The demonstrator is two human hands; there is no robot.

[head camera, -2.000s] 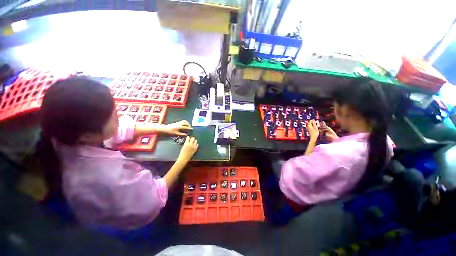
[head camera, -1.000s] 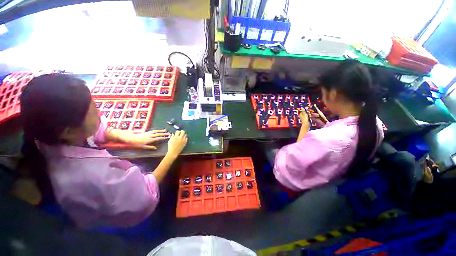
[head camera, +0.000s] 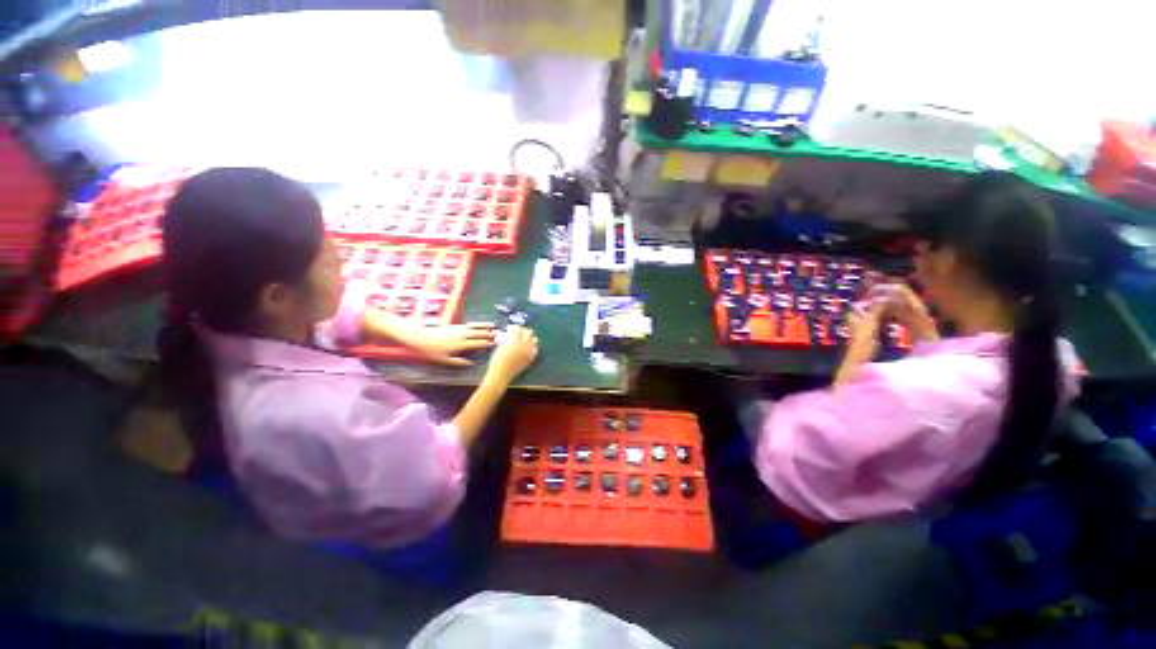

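Neither of my hands is in the picture. Nearest in front of me, an orange-red compartment tray [head camera: 609, 520] lies low between two seated people. Two of its rows hold small dark watch heads [head camera: 610, 483], two more sit in the top row, and its bottom row has empty pockets. A pale rounded shape [head camera: 539, 624], which I cannot identify, shows at the bottom edge.
A pink-coated person [head camera: 342, 431] at left has both hands on the green bench [head camera: 558, 361] by small dark pieces. Another pink-coated person [head camera: 913, 425] holds hands over a tray of strapped watches [head camera: 767, 327]. A white bench fixture [head camera: 596, 247] stands between them.
The view has swung left, so the people, bench and trays sit further right in the picture. The right person's hands are now raised together over the tray's right side.
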